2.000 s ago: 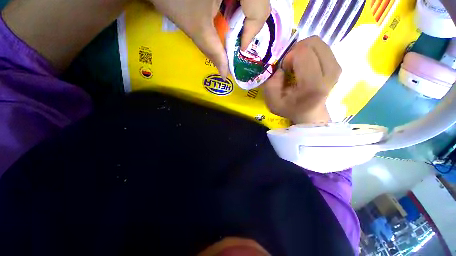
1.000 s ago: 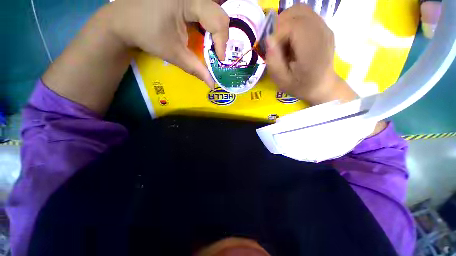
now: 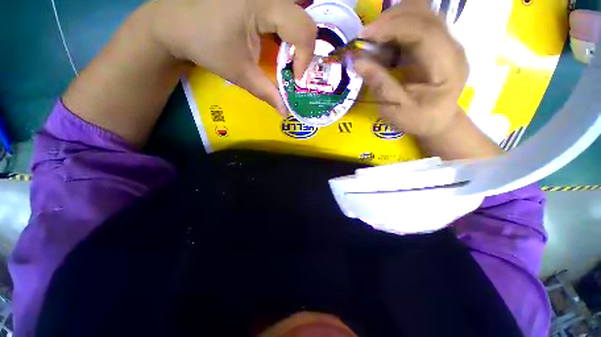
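Note:
The open ear cup (image 3: 319, 108) is a white oval shell with a green circuit board (image 3: 304, 102) along its near edge and a white centre with a dark ring. My left hand (image 3: 263, 46) grips the cup from the left, with one finger inside over the board's upper end. My right hand (image 3: 418, 72) pinches a small, blurred, grey-brown piece, apparently the battery (image 3: 377, 51), at the cup's right rim. Its orange end points in over the centre. The closed ear cup (image 3: 402, 204) hangs nearest me on the pale headband (image 3: 547, 158).
The yellow printed sheet (image 3: 247, 125) with HELLA logos lies under the hands on the dark green bench (image 3: 99, 26). A pink and white waiting headset (image 3: 584, 33) is cut off at the top right. A black-yellow edge strip (image 3: 570, 188) shows at the right.
The battery has come down from upright beside the cup to lie nearly level, its end over the cup's centre. My right hand has turned with it. The closed cup has shifted slightly lower.

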